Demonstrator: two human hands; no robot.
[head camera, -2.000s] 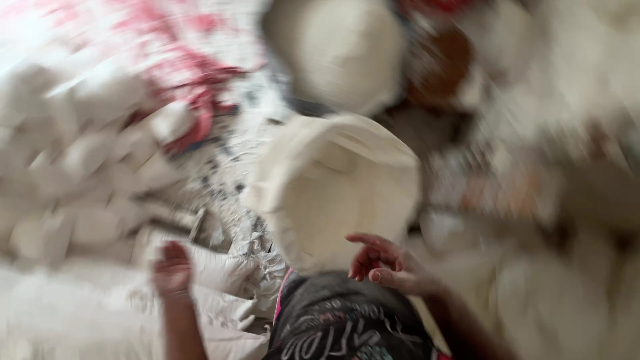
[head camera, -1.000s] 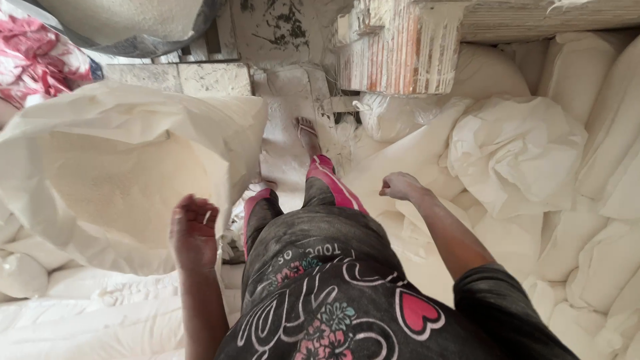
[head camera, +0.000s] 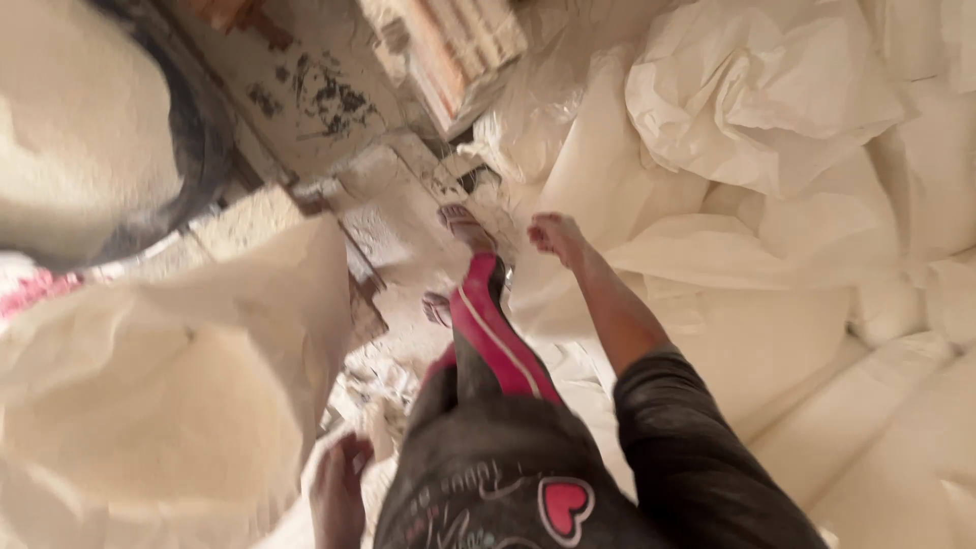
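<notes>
My left hand (head camera: 341, 476) hangs low beside my dark shirt, blurred, its fingers partly curled; whether it holds something small is not clear. Just left of it stands a large open white sack (head camera: 152, 412) filled with pale powder. My right hand (head camera: 557, 236) is held out in front with curled fingers, and no object shows in it. White sacks (head camera: 686, 252) lie beyond and to the right of that hand. Below, my sandalled feet stand on the powder-covered floor (head camera: 389, 206).
A dark-rimmed tub (head camera: 202, 152) heaped with pale powder is at the upper left. Stacked, powder-caked boards or slabs (head camera: 457, 61) jut in at the top. A crumpled white sack (head camera: 762, 91) lies at the upper right. Pink cloth (head camera: 34, 293) shows at the left edge.
The view has swung right from the open sack toward the piled sacks. My right hand, over the open sack's near edge two seconds ago, is now away from it. My feet have come into view.
</notes>
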